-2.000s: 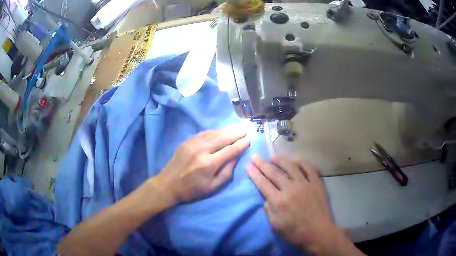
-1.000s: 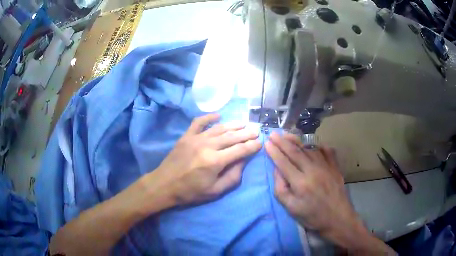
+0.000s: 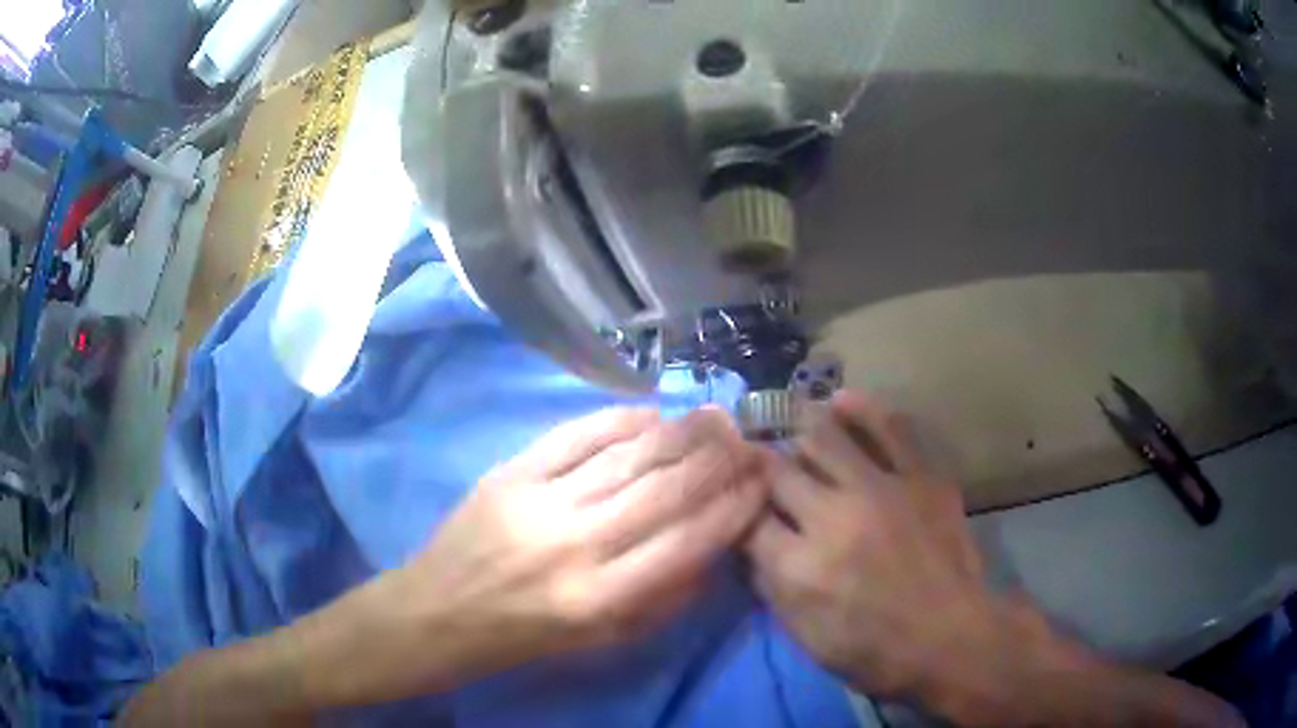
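Observation:
The light blue garment (image 3: 413, 427) lies in folds on the table, under both hands, with its edge at the needle area. The cream-grey sewing machine head (image 3: 626, 157) stands over it. My left hand (image 3: 612, 519) presses on the cloth, fingers bunched just below the presser foot area. My right hand (image 3: 868, 548) touches it on the right, its fingertips close to the small metal knob (image 3: 768, 413). Both hands' fingertips meet at the garment edge. The needle and the edge under the fingers are mostly hidden.
Dark red thread snips (image 3: 1164, 452) lie on the right of the machine bed (image 3: 1024, 384). The white lamp (image 3: 334, 306) hangs left of the head. Cardboard with yellow tape (image 3: 306, 157) lies behind. More blue cloth (image 3: 64, 640) is at far left, below a machine with a red light (image 3: 83, 341).
The view has shifted closer to the machine head. My hands have come together, with the left fingers now bunched against the right. The lamp glare on the cloth is weaker.

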